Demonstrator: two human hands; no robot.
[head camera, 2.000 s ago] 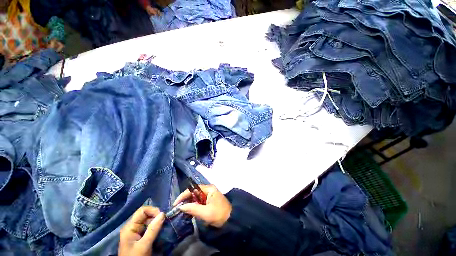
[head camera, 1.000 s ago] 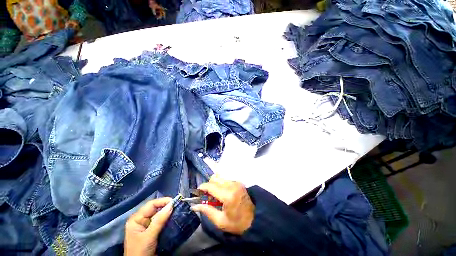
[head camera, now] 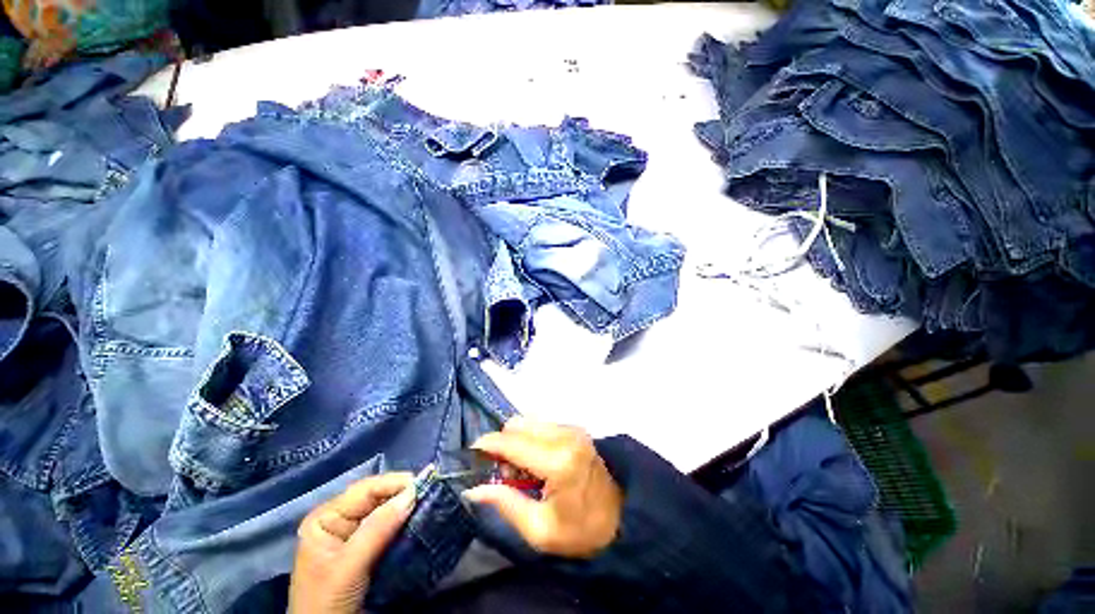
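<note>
A faded blue denim garment lies spread in front of me, with a cuff turned up at its left part. My left hand pinches a small dark denim edge between thumb and fingers. My right hand holds thread snips with red handles. The blades point left at the pinched edge, close to my left fingertips. The fingers partly hide the snips, and I cannot tell if the blades touch the cloth.
A tall stack of dark denim garments stands on the white table at right, with white strips beside it. More denim lies at left. A green crate sits below the table's right edge.
My right hand has brought the snips leftward-pointing to the edge in my left fingers and stays there. The view has shifted, and the garment now shows slightly higher than a second ago.
</note>
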